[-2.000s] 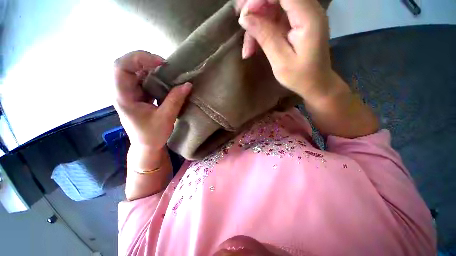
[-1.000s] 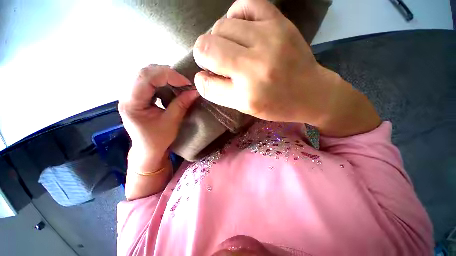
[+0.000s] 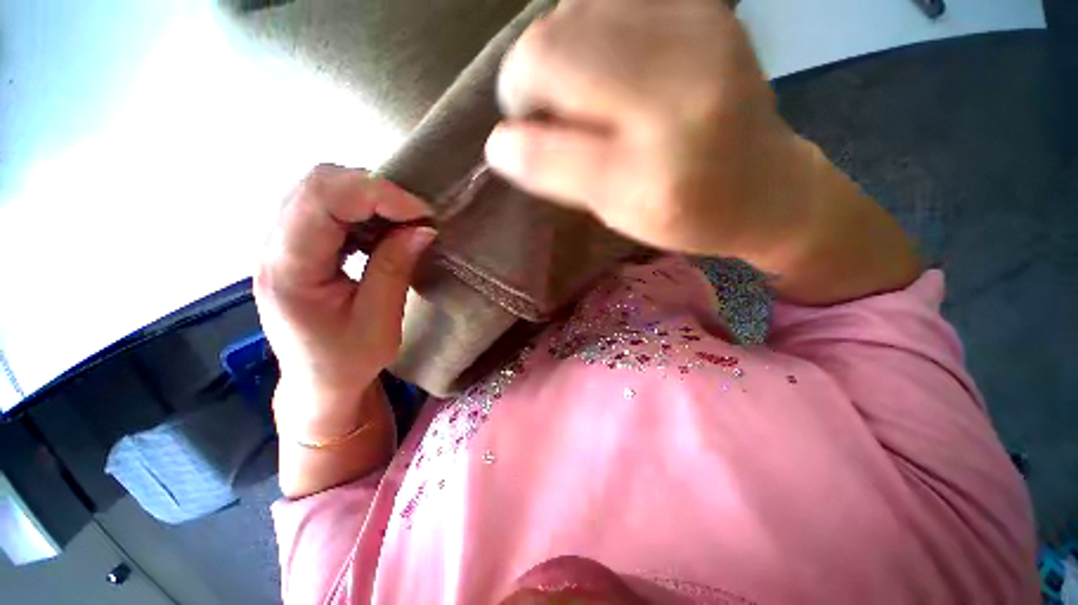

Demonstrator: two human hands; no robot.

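A thick olive-brown cloth (image 3: 343,53) lies over the table edge and hangs towards my lap. A raised seam (image 3: 491,287) runs along its lower part. My left hand (image 3: 343,260) pinches the folded edge of the cloth between thumb and fingers. My right hand (image 3: 644,130) is above the cloth, to the right of my left hand, blurred, with fingers curled. A short pale line, perhaps thread, shows on the cloth just below its fingers. I cannot make out a needle or anything else in the right hand.
The white table (image 3: 142,154) is brightly lit at the left. A dark slim tool (image 3: 930,7) is cut off at the top right. A pale blue-grey cloth (image 3: 177,470) and a blue item (image 3: 246,360) are below the table at the left. Dark floor is at the right.
My right hand came down over the cloth beside my left hand, then moved up and right, away from it. My left hand still pinches the edge.
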